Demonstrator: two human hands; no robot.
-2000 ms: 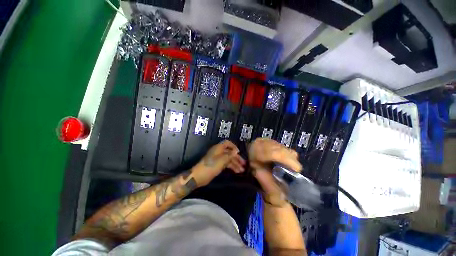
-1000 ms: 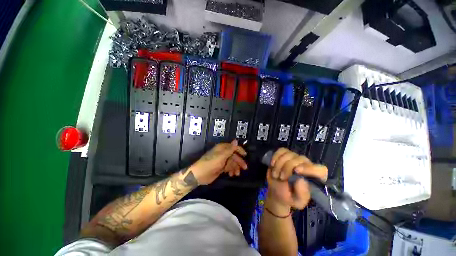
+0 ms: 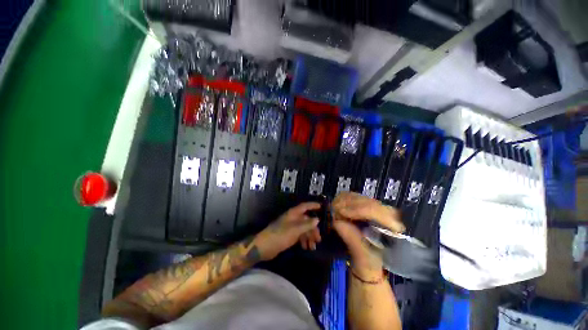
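Black housings (image 3: 191, 213) lie side by side in a row, each with a silver metal plate (image 3: 225, 174) on it. My right hand (image 3: 364, 219) holds the grey electric screwdriver (image 3: 409, 255), which is blurred and lies across the palm with its tail to the right. My right fingertips are at a housing near the middle of the row. My left hand (image 3: 298, 227) is just left of them, fingers bent at the same housing. Whether the left fingertips hold a small part is too small and blurred to tell.
Red bins (image 3: 316, 124) and blue bins show behind the housings' upper ends. Loose metal fittings (image 3: 213, 59) lie at back left. A red pot (image 3: 95, 189) is on the edge of the green belt (image 3: 45, 161). A white tray (image 3: 493, 219) is right. A blue crate (image 3: 455, 312) is low right.
My right hand has moved left to the housing beside my left hand, with the screwdriver turned back across the palm. My left hand stays near the same housing. The view has shifted slightly.
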